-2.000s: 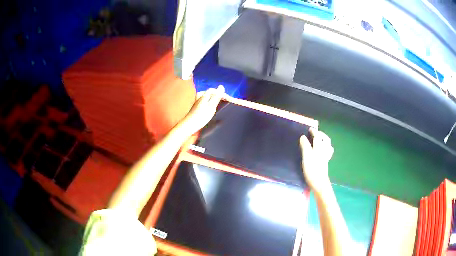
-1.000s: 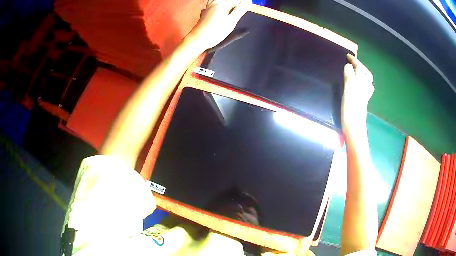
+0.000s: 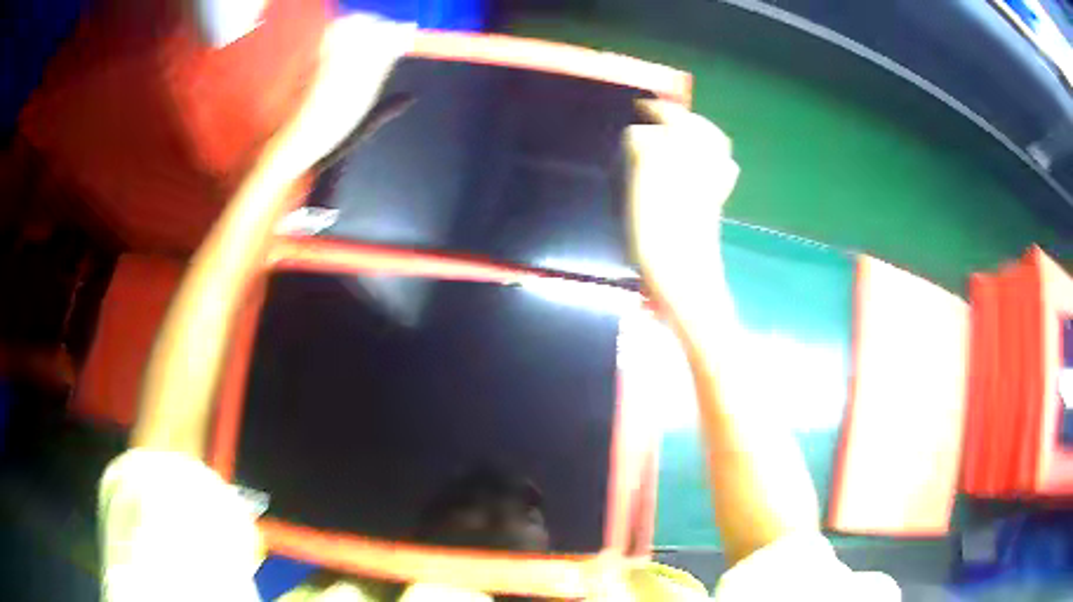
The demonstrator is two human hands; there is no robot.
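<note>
An orange foam tray [image 3: 459, 567] holds two glossy black panels one behind the other. The near panel [image 3: 435, 400] reflects a head at its lower edge. The far panel [image 3: 494, 165] has a white label [image 3: 308, 221] at its near left corner. My left hand [image 3: 359, 71] is at the tray's far left corner, blurred and overexposed; its fingers cannot be told apart. My right hand [image 3: 677, 159] is at the far panel's right edge, near the far right corner, fingers curled over the edge. The grip of either hand on the tray is unclear.
The tray lies over a green bench top [image 3: 788, 153]. To the right are a pale, orange-edged slab [image 3: 904, 400] and a stack of orange trays [image 3: 1000, 376]. A large orange stack [image 3: 141, 129] stands at the far left, with a lower orange slab [image 3: 135, 335] nearer.
The view has tilted down and turned, so the tray and both hands sit further left than a second ago. My hands stay at the tray's far corners, and both panels remain in it.
</note>
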